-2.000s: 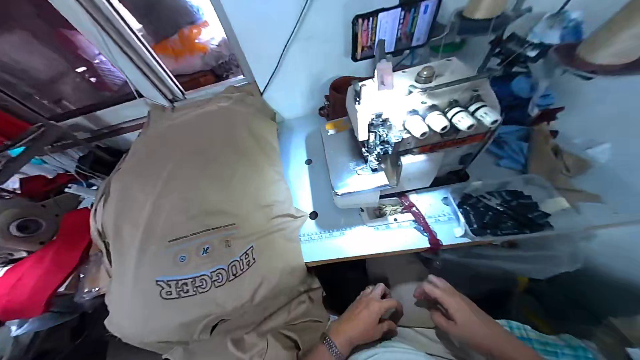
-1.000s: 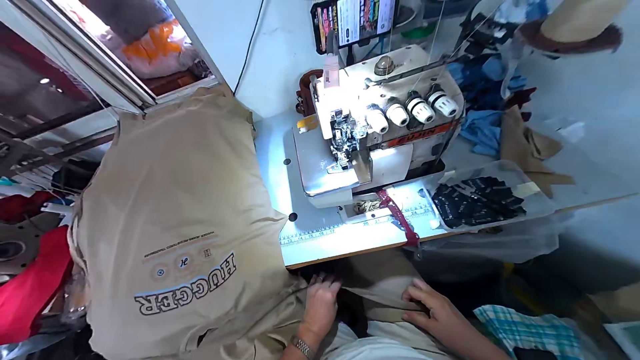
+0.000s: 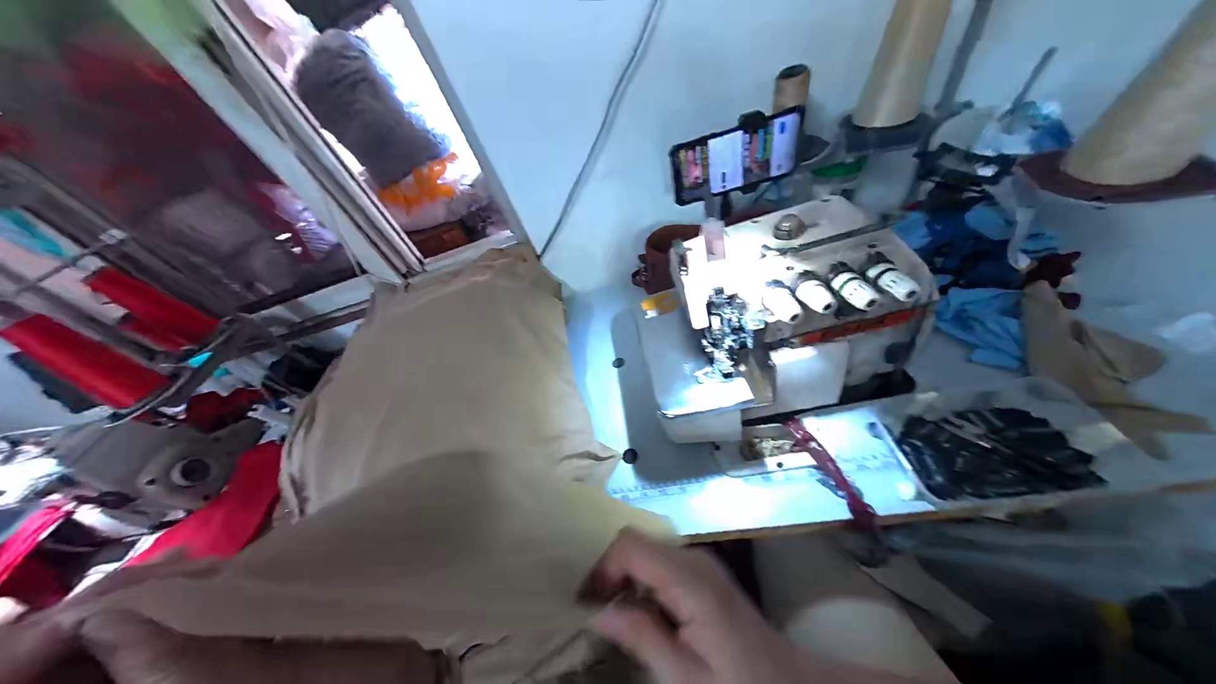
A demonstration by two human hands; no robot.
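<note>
A large piece of tan fabric [image 3: 446, 494] spreads over the left of the sewing table and hangs toward me. My left hand [image 3: 123, 646], partly cut off at the lower left corner, grips its near edge. Blurred by motion, my right hand [image 3: 674, 598] pinches the fabric's right part near the table's front edge. Beyond it stands a white overlock sewing machine [image 3: 807, 294], its lamp lit and its row of tension dials facing me. The fabric lies to the left of the machine, apart from its needle area.
A clear plastic tray [image 3: 902, 465] of black pieces sits right of the machine, near a dark red strap [image 3: 826, 465]. A phone [image 3: 736, 157] is mounted behind. Large thread cones [image 3: 902, 66], blue cloth scraps [image 3: 983, 323] and red fabric [image 3: 223, 503] flank the table.
My left hand has moved far left and my right hand leftward, with the tan fabric stretched between them. The printed part seen earlier is now out of sight.
</note>
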